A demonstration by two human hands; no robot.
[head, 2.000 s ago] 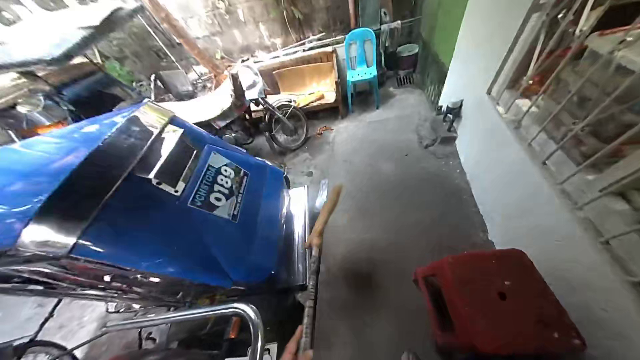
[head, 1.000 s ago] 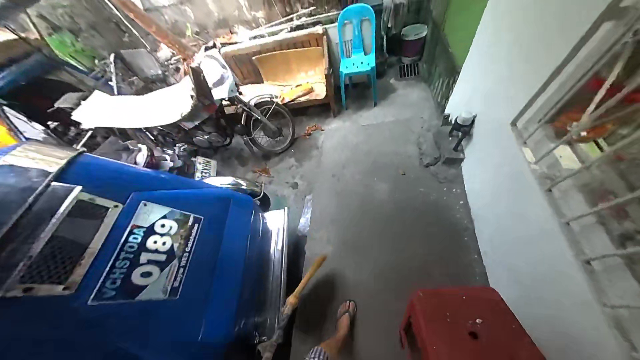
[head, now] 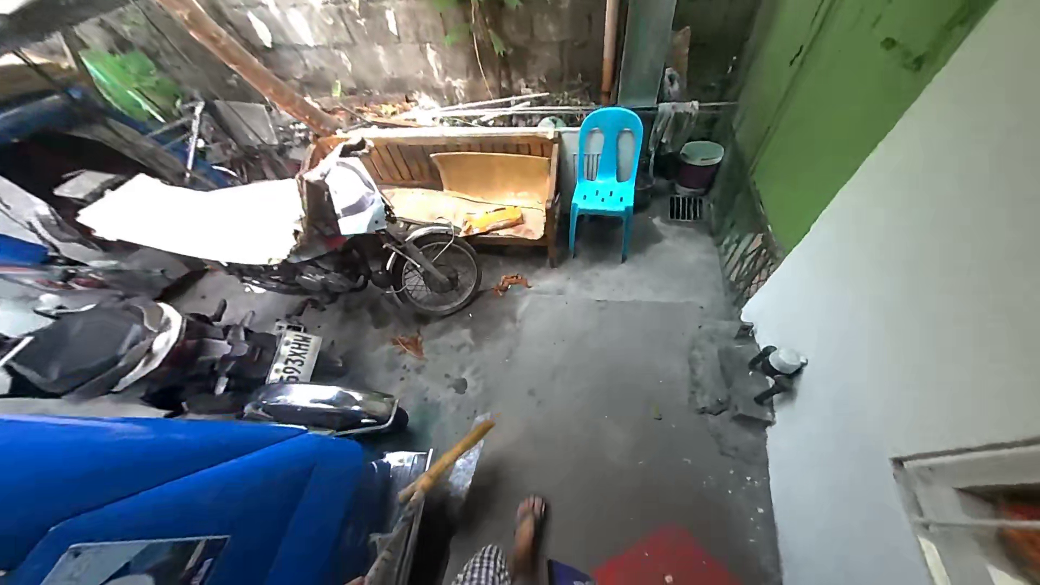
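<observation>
A broom [head: 447, 461] with a light wooden handle end rises from the bottom edge, beside the blue tricycle body [head: 187, 496]. A sliver of my left hand [head: 356, 581] shows at the bottom edge, at the lower visible part of the stick; the fingers are mostly cut off. My right hand is out of view. To the right of the stick are my sandalled foot [head: 530, 512] and checkered cloth [head: 485, 566].
Ahead stand a turquoise plastic chair [head: 607, 162], a wooden bench [head: 504, 175] and a bucket [head: 700, 166]. Parked motorcycles [head: 439, 272] line the left. A water meter [head: 784, 363] juts from the white wall [head: 910, 309] at right; a red stool [head: 666, 561] is low ahead.
The view has moved forward along the passage: the chair and bench are closer, while the red stool and tricycle have slid toward the bottom edge. The stick remains low in view.
</observation>
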